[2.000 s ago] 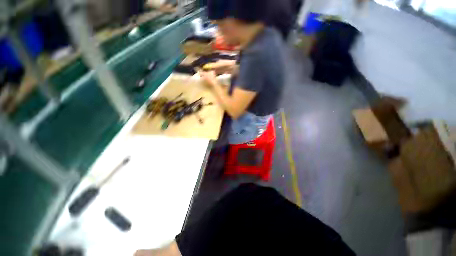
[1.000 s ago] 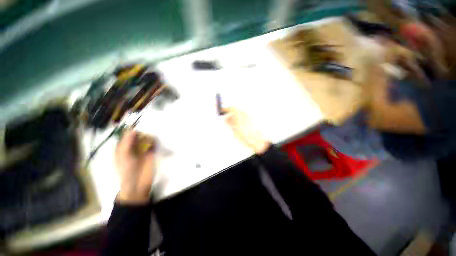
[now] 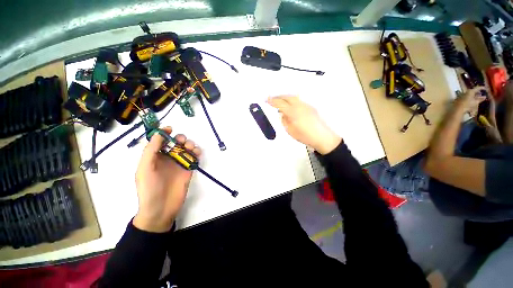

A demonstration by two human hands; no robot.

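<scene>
My left hand (image 3: 164,183) holds an open black unit with a yellow battery (image 3: 181,156). Its green circuit board (image 3: 149,119) sticks out past my fingertips, and its lead (image 3: 218,183) points down to the right. My right hand (image 3: 304,122) is over the bench, fingers apart and empty. A flat black cover (image 3: 262,121) lies just left of its fingers, not touching them. A closed black unit (image 3: 261,58) with a lead lies farther back. A pile of open units (image 3: 132,84) with batteries, green boards and cables lies at the top left.
Rows of black cases (image 3: 35,160) lie on a cardboard sheet (image 3: 89,216) at the left. Another cardboard sheet (image 3: 368,73) at the right bears open units (image 3: 400,73). A neighbour's arms (image 3: 458,152) are at the right. A red stool (image 3: 388,194) stands below the bench edge.
The view has swung from the neighbour's side to the bench. My left hand still holds a unit. The dark piece at my right fingertips a second ago now lies apart from them as the cover.
</scene>
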